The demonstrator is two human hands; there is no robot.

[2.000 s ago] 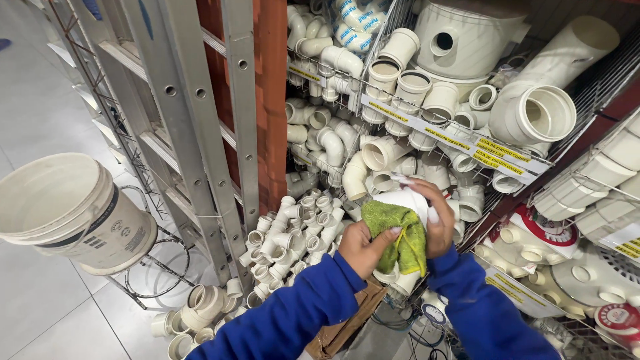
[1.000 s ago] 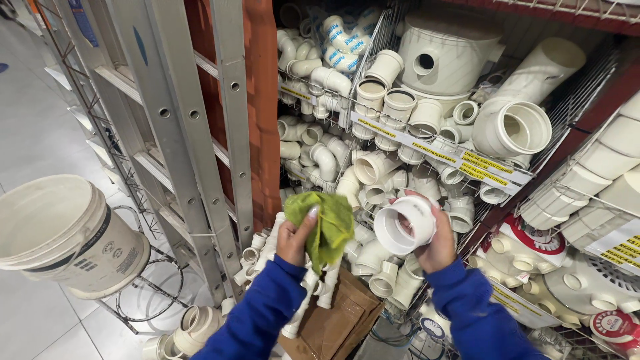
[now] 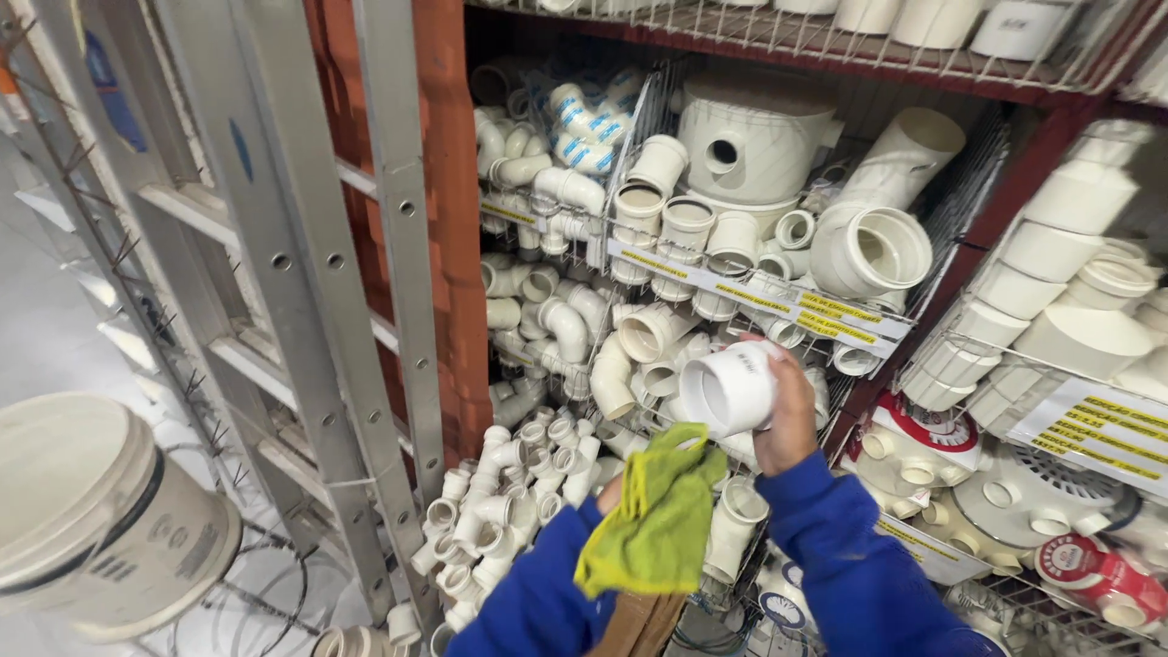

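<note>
My right hand grips a white PVC pipe fitting from its right side, with the round open end turned to the lower left. Just below and left of the fitting, my left hand holds a yellow-green cloth; the cloth hides most of that hand and hangs downward. The top of the cloth is close to the rim of the fitting; whether they touch I cannot tell. Behind both hands are wire baskets of white PVC elbows and couplings.
An aluminium ladder leans at the left beside an orange-red post. A white bucket stands at lower left. Small fittings are heaped below the shelf, near a cardboard box. A labelled wire rack holds large fittings.
Two seconds ago the cloth was against the fitting between both hands; a second ago they were apart. Now the fitting is turned more sideways, with the cloth just below it. The view has shifted.
</note>
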